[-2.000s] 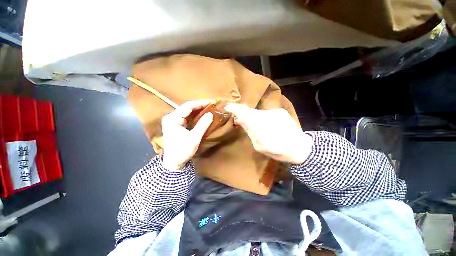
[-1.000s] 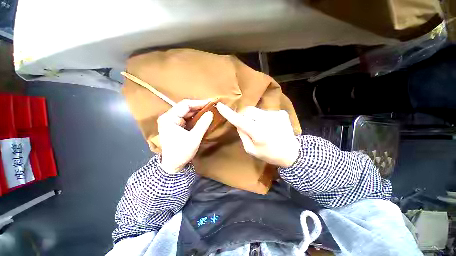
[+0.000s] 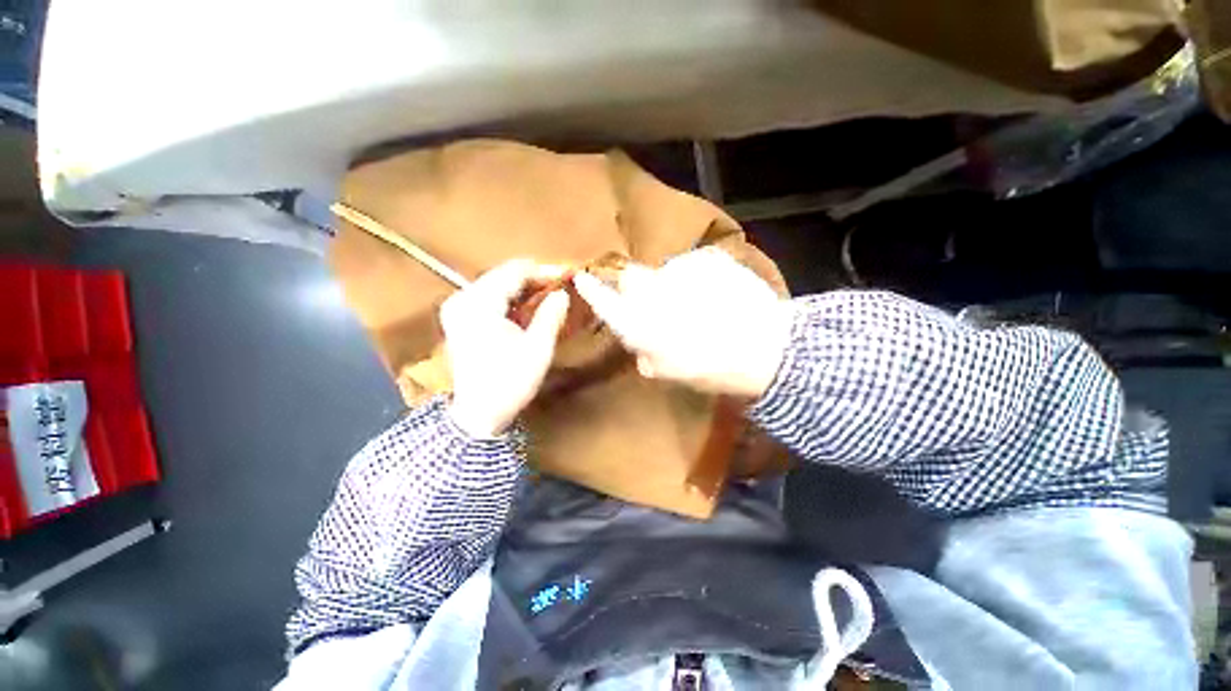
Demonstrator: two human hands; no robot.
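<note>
A tan-brown canvas bag (image 3: 473,203) fills my lap, with a narrow pale piping line (image 3: 398,243) at its upper left. My left hand (image 3: 498,346) pinches a small orange-brown leather patch (image 3: 537,308) at the bag's middle. My right hand (image 3: 698,320) lies on the bag just right of the patch, its thumb and finger closed together at the patch's upper edge. Any needle or thread between its fingertips is too small to make out. A darker leather strip (image 3: 707,466) shows at the bag's lower edge.
A table with a white cover (image 3: 405,68) runs across the top, with brown bags (image 3: 986,41) at its upper right. A red bin (image 3: 101,324) with a white label stands on the floor at left. A dark apron (image 3: 635,574) covers my lap. Dark metal frames are at right.
My right forearm has swung up and outward, its elbow further right, and the right hand sits slightly higher. My left hand still pinches the patch, nearly in place.
</note>
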